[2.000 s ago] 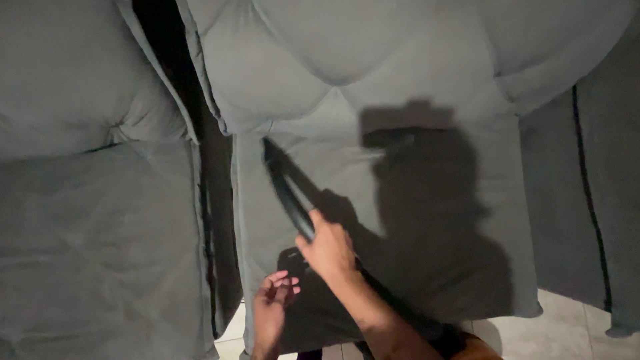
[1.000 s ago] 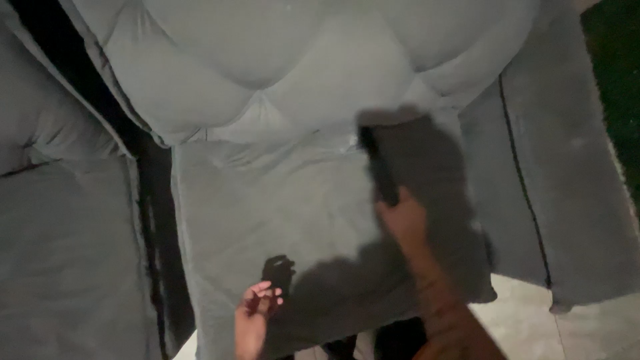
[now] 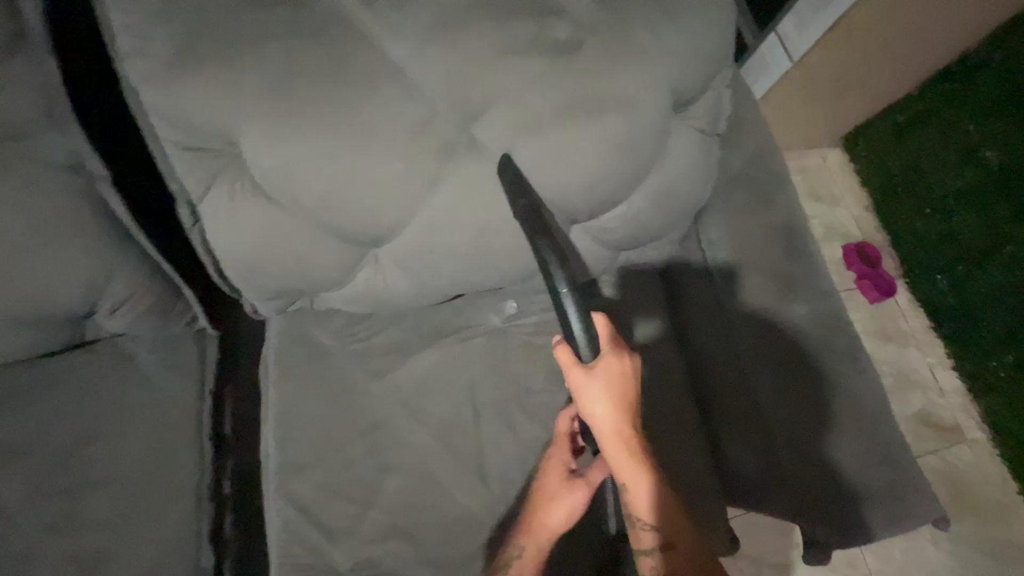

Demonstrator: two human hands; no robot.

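Note:
My right hand [image 3: 604, 380] is closed around a black vacuum cleaner wand [image 3: 560, 276], whose narrow crevice nozzle [image 3: 516, 188] points up over the tufted grey back cushion [image 3: 448, 144] of a sofa. Whether the nozzle touches the fabric I cannot tell. Just below, my left hand [image 3: 572, 472] has its fingers around the wand's lower end, where a dark hose [image 3: 612, 504] runs down out of view. The grey seat cushion [image 3: 400, 400] lies beneath, with my shadow across its right side and the sofa arm [image 3: 776, 344].
A dark gap [image 3: 240, 416] separates this seat from another grey sofa section [image 3: 104, 448] at the left. On the right are pale floor tiles [image 3: 920, 400], a magenta double bowl [image 3: 870, 274], green artificial turf [image 3: 960, 208] and a low beige wall [image 3: 840, 88].
My left hand, apart from the wand in both earlier frames, has come onto its lower end. The nozzle has gone from the seat area to over the back cushion. The view has shifted right.

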